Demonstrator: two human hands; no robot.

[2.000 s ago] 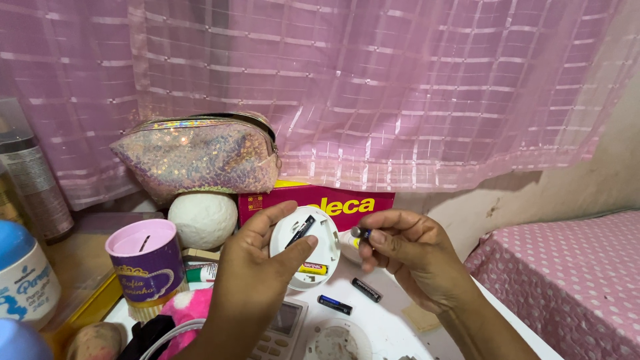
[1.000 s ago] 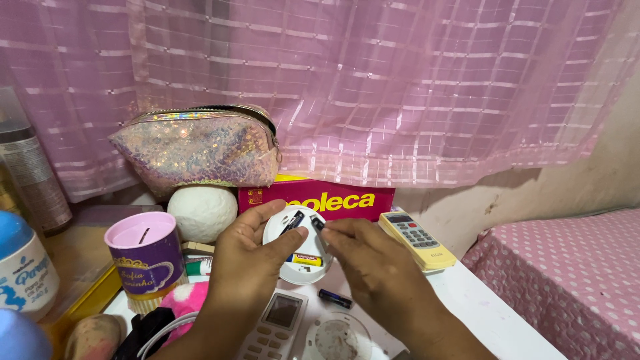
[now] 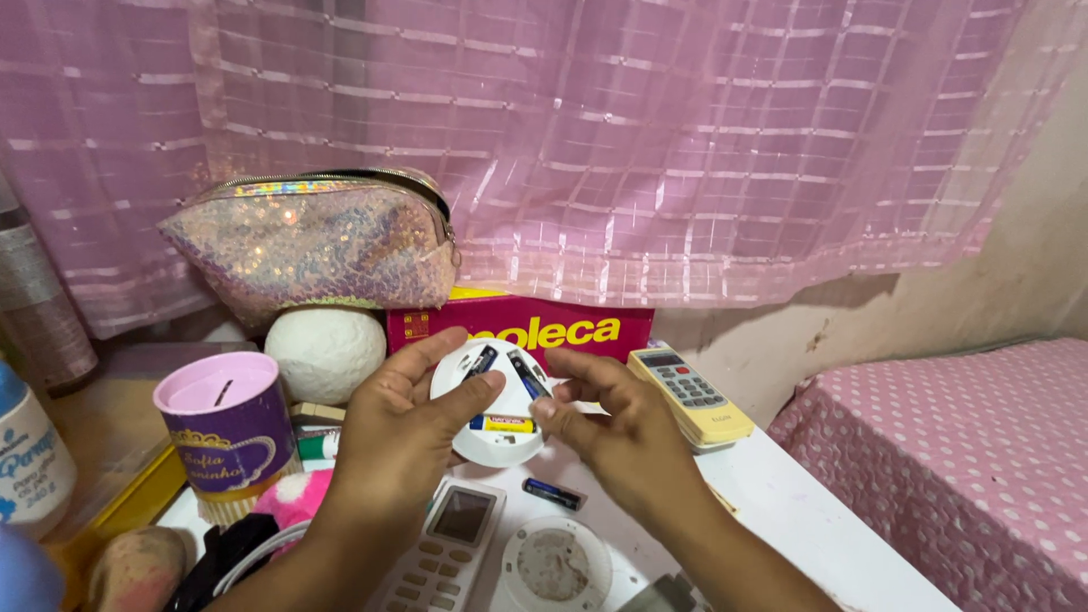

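Observation:
My left hand (image 3: 425,408) grips a round white plastic battery-powered device (image 3: 501,452) by its left side, thumb across its face. Three batteries lie in its slots: a dark one (image 3: 481,361) at upper left beside my thumb, a yellow and blue one (image 3: 503,424) at the bottom, and a dark blue one (image 3: 529,374) at upper right. My right hand (image 3: 616,416) has its thumb and index finger at the right rim, touching the upper-right battery's lower end. Below, another dark blue battery (image 3: 552,493) lies on the white table, near a round white cover (image 3: 557,563) with a stained middle.
A white remote control (image 3: 446,544) lies below my left hand. A yellow calculator (image 3: 690,398) is at right, a magenta box (image 3: 586,327) behind. A sequined pouch (image 3: 323,238), a white ball (image 3: 325,353), a purple coin tin (image 3: 228,433) and a pink plush item (image 3: 293,501) stand left.
A battery my right hand held beside the device now lies in the upper-right slot. Two loose batteries showed on the table at first; one shows now. The calculator, hidden at first, is visible.

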